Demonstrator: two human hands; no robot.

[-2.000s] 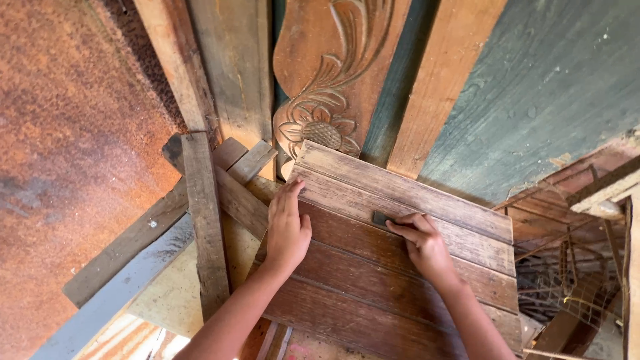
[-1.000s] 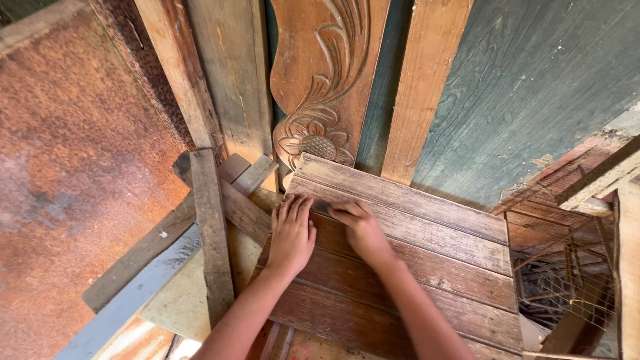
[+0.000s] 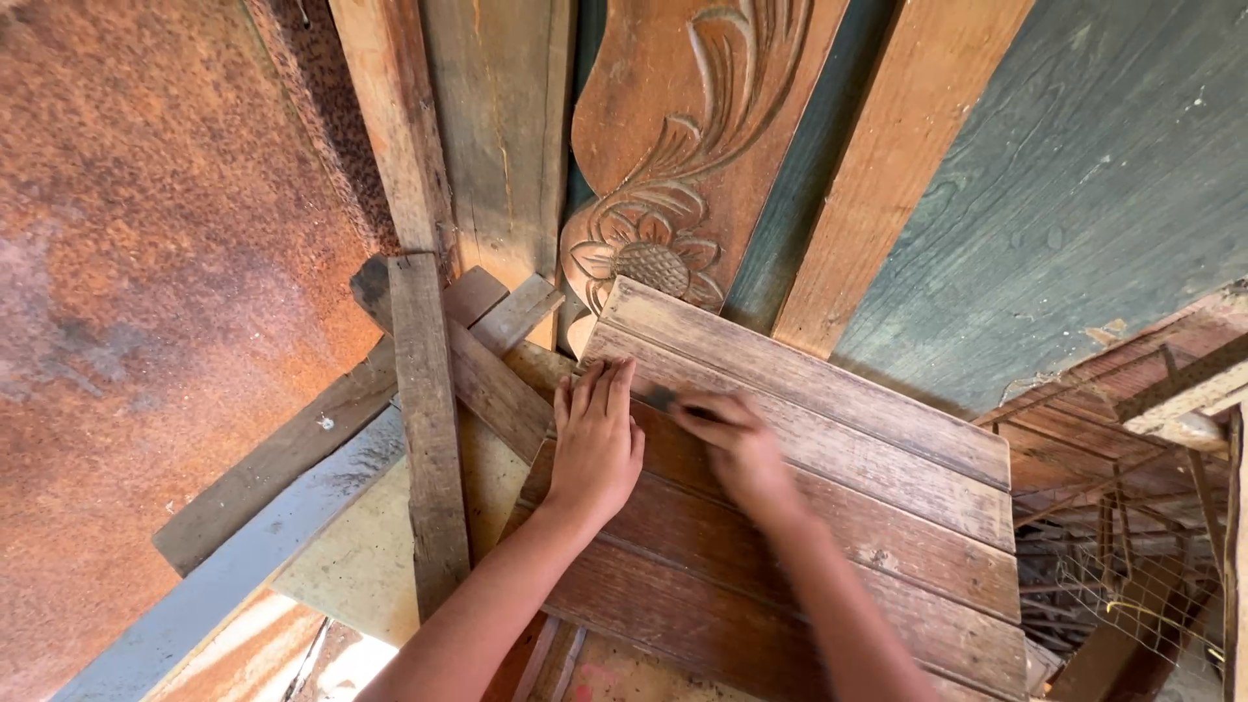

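Observation:
A panel of grooved wooden planks lies tilted across the middle, pale and worn on its upper planks and dark brown on its lower left ones. My left hand rests flat on the panel's left edge, fingers together and pointing up. My right hand, slightly blurred, pinches a small dark flat piece against a plank just right of the left fingers. What this piece is cannot be told; the fingers hide part of it.
Behind the panel stand a carved board with a flower, an upright plank and a green wooden wall. Crossed timber offcuts and a rusty metal sheet are at left. Wire mesh lies at lower right.
My right hand, with the dark piece, has moved left from mid-panel toward my left hand, then slightly back right. The left hand stays at the panel's left edge.

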